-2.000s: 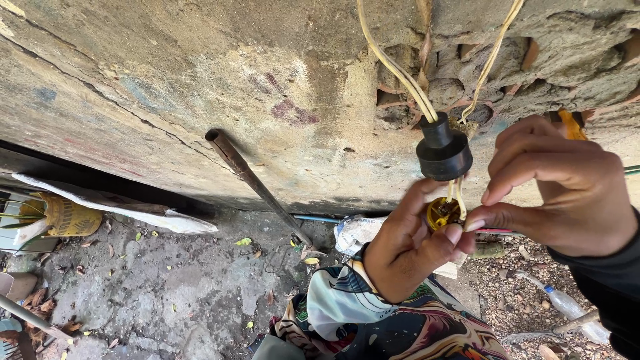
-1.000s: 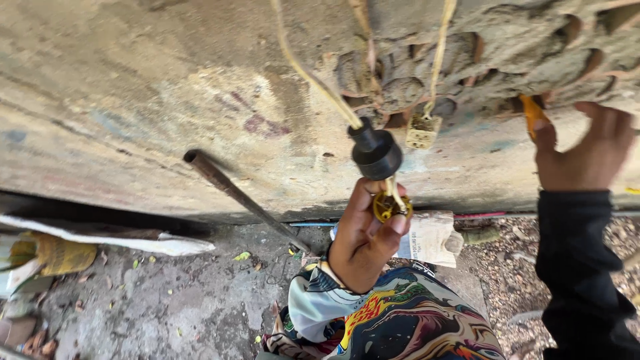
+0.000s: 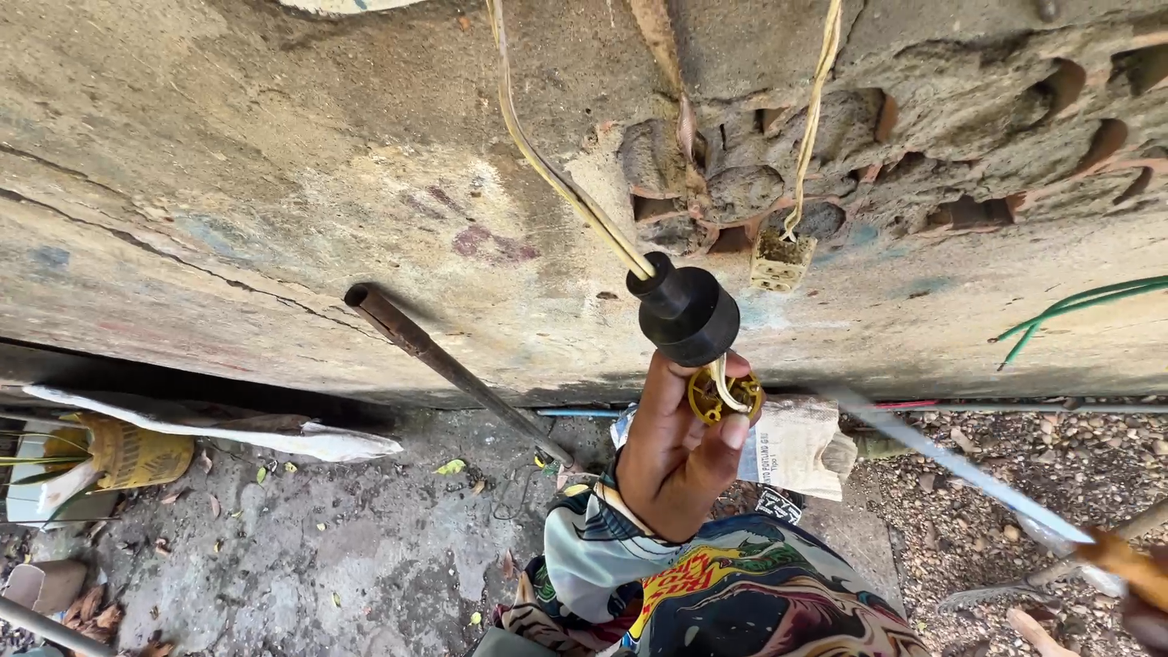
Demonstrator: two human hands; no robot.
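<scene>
My left hand (image 3: 680, 452) grips a small round yellow electrical plug part (image 3: 712, 398) between thumb and fingers, its open inner side facing up. Pale wires (image 3: 724, 388) run into it from a black rubber plug cover (image 3: 689, 315), which sits just above the fingers on a two-strand cable (image 3: 566, 187). At the lower right edge, my right hand (image 3: 1148, 620), mostly out of frame and blurred, holds a screwdriver by its orange handle (image 3: 1127, 564); the long metal shaft (image 3: 958, 464) points up and left toward the plug part, without touching it.
A worn outlet (image 3: 782, 262) hangs on twisted wire against the damaged wall (image 3: 411, 182). Green wires (image 3: 1077, 301) stick out at right. A rusty metal pipe (image 3: 456, 374) leans on the wall at left. Below are a paper sack (image 3: 798, 447), gravel (image 3: 958, 529) and a yellow pot (image 3: 137, 452).
My right hand has gone from beside the plug part to an orange-handled tool at the wall, then down to the lower right with the screwdriver. My left hand still holds the plug part.
</scene>
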